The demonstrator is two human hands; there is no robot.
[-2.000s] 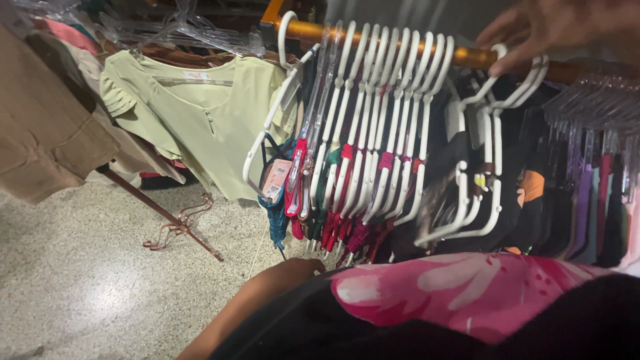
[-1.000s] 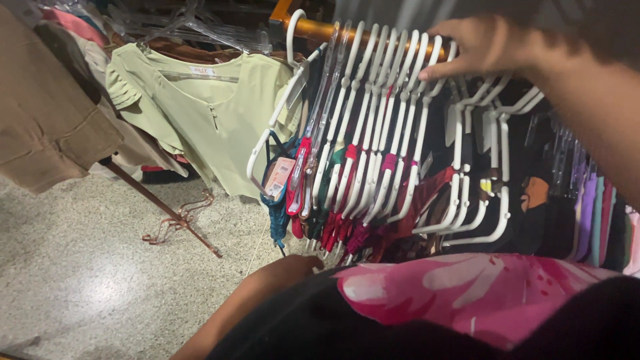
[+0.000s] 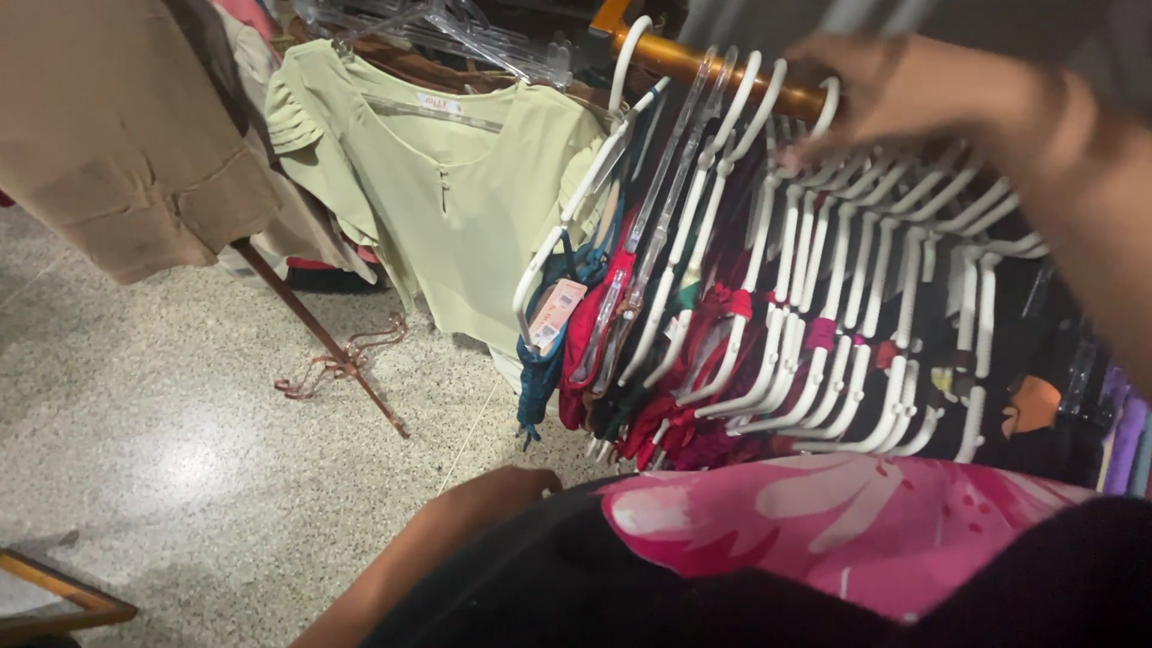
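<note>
White plastic hangers (image 3: 697,225) with dark, red and teal garments hang from a gold-coloured metal rail (image 3: 693,63). My right hand (image 3: 850,99), blurred, is at the hanger hooks along the rail, with its thumb near one white hook; whether it grips any hanger cannot be made out. A teal strappy garment (image 3: 540,378) with a pink tag hangs at the left end. My left hand (image 3: 517,490) rests low beside the pink floral cloth (image 3: 810,531) at my front, below the hanging garments; its fingers are mostly hidden.
A pale green blouse (image 3: 459,216) hangs on a clear hanger behind, at the left. Brown trousers (image 3: 117,162) hang at the far left. A copper-coloured stand (image 3: 342,360) reaches down over the speckled floor (image 3: 207,504). A framed object (image 3: 72,603) lies at the lower left corner.
My right hand has moved left along the rail since the first earlier frame. The bunched white hangers have spread, with a gap after the first few at the left. My left hand stays low.
</note>
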